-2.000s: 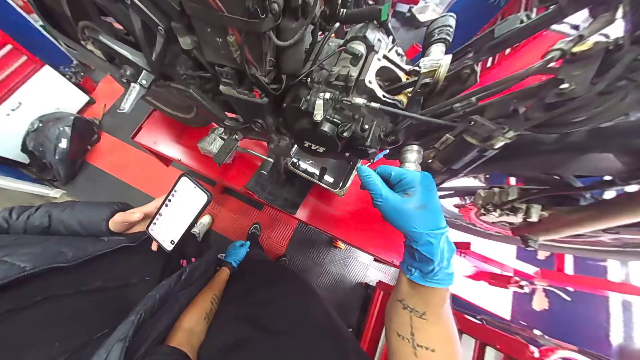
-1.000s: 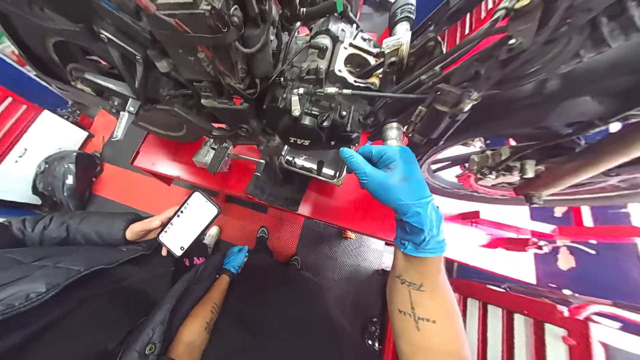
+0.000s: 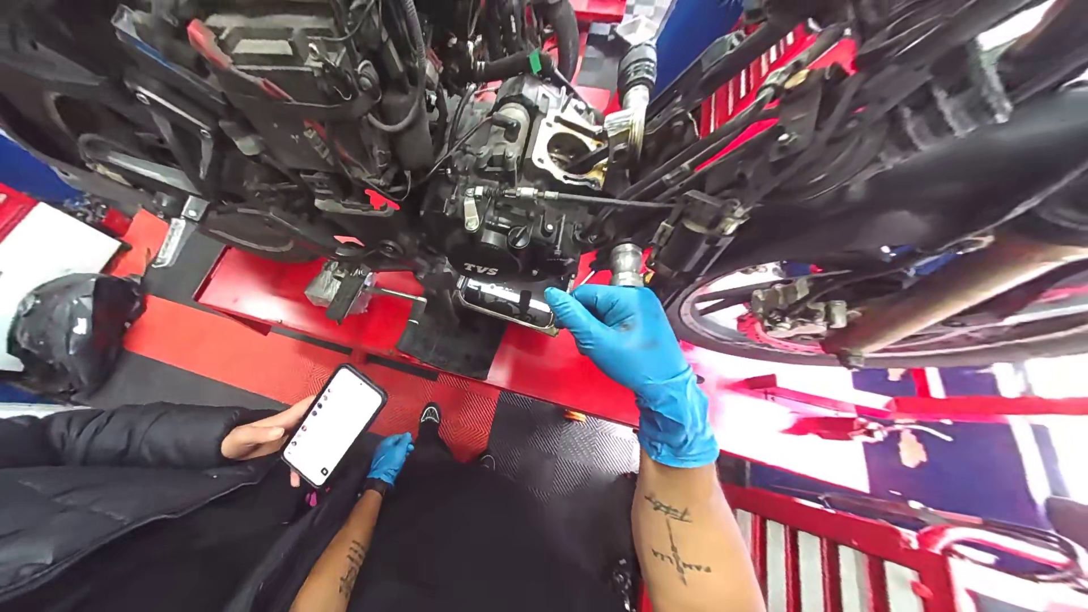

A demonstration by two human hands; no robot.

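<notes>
My right hand (image 3: 625,336), in a blue glove, is beside the lower edge of the motorcycle engine (image 3: 510,229), its fingers curled and the thumb pointing left near a metal tray (image 3: 507,303). Whether anything thin is between its fingers cannot be told. Low beside my body hangs my left hand (image 3: 391,459), also blue-gloved, its fingers curled, with nothing seen in it. On the engine, an open cylinder (image 3: 568,153) shows its bare gasket face. The tray, with dark, shiny contents, lies beneath the engine cover on the red lift platform (image 3: 561,374).
At left, a person in a black padded jacket (image 3: 153,501) holds a smartphone (image 3: 334,425) close to my left hand. A black helmet (image 3: 75,331) rests farther left. The motorcycle wheel (image 3: 765,314) and a red slatted metal rack (image 3: 816,535) are at right.
My right hand stays beside the engine's lower edge, and my left hand stays low. The view has shifted somewhat.
</notes>
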